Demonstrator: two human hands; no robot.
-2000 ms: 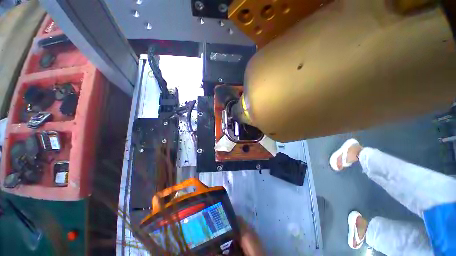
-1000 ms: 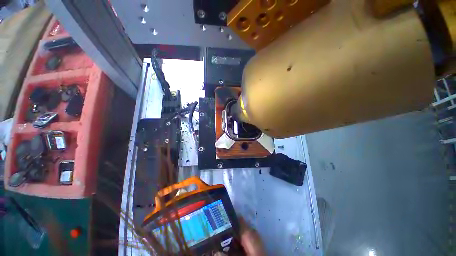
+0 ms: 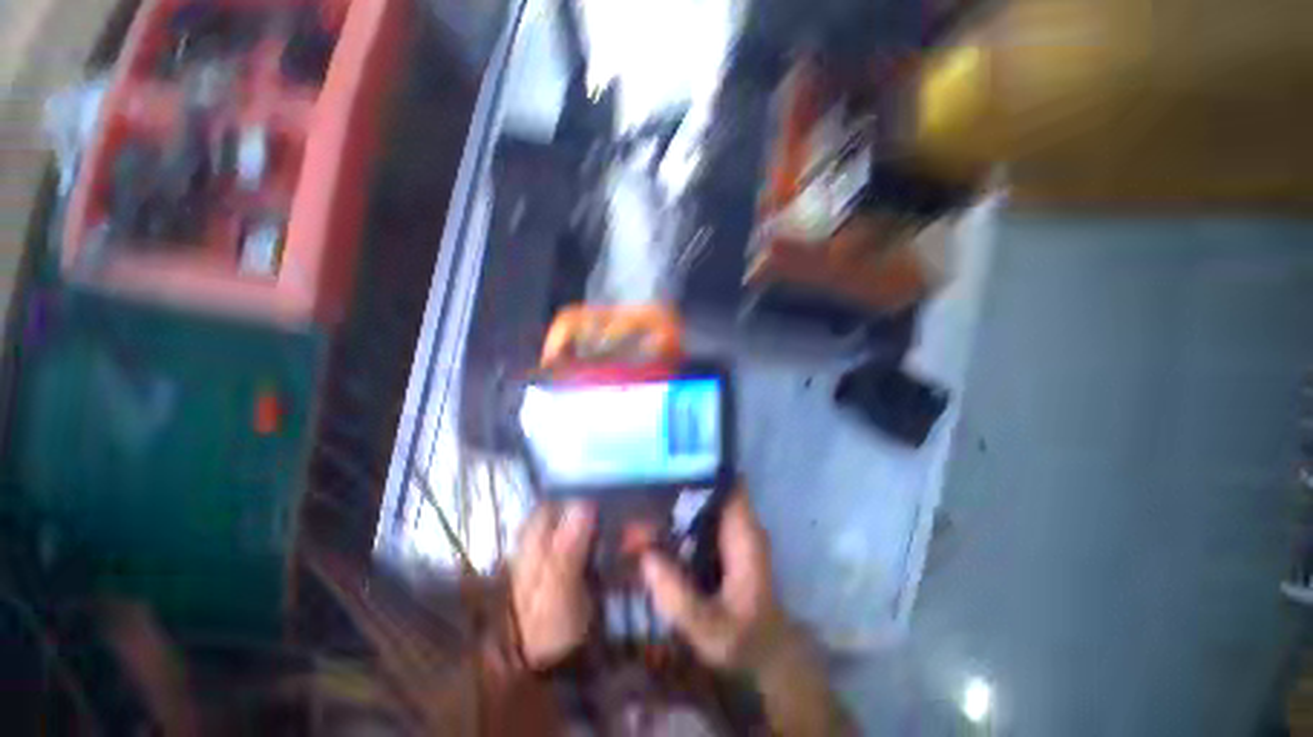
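The frame is blurred. The teach pendant [image 3: 622, 432] is upright in front of me, its orange handle at the top and its screen lit. My left hand [image 3: 555, 583] holds its lower left side. My right hand [image 3: 720, 583] holds its lower right side, with the thumb over the keypad near a red spot. The brown-orange fixture block [image 3: 842, 267] stands further off at the upper right. The gold dispensing head [image 3: 1138, 108] is beside it. The workpiece on the block is too blurred to make out.
A pink-red foam tray [image 3: 339, 173] with dark parts lies at the upper left, above a green mat [image 3: 159, 475] with a red-orange spot. A loose black block [image 3: 893, 400] lies on the pale machine bed [image 3: 821, 533]. Grey floor is at the right.
My view has tilted down, so the fixture and tray sit higher. The pendant has turned straighter. Both hands and its keypad now show. The other person's legs left the view earlier.
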